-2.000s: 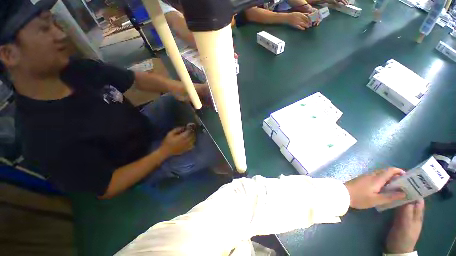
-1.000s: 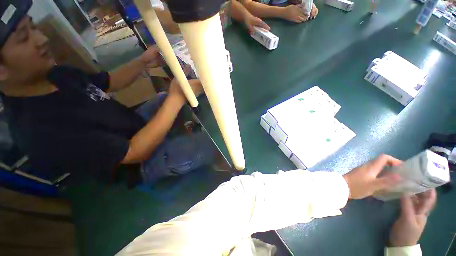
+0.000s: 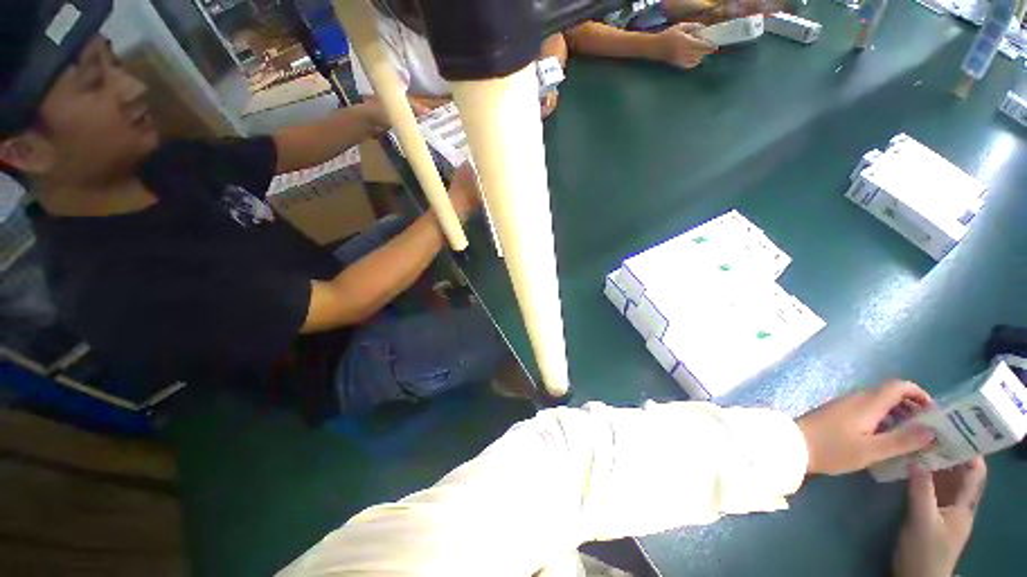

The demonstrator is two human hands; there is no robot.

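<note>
A white retail box (image 3: 971, 426) with dark print is held at a tilt above the table, at the lower right. My left hand (image 3: 862, 431), in a pale sleeve, grips its near end from the left. My right hand (image 3: 939, 516) touches its underside from below, fingers up; the wrist is cut off by the bottom edge. A block of white boxes (image 3: 721, 302) lies flat, left of my hands.
A second block of white boxes (image 3: 918, 194) lies further right. A cream post (image 3: 516, 214) crosses the view. A person in black (image 3: 191, 259) sits left. Other people's hands hold boxes at the back. A black item (image 3: 1006, 342) lies at the right edge.
The held box turned and tilted between my hands. The single box on the far table was grasped by another person and is gone from its spot. The person on the left moved their arms.
</note>
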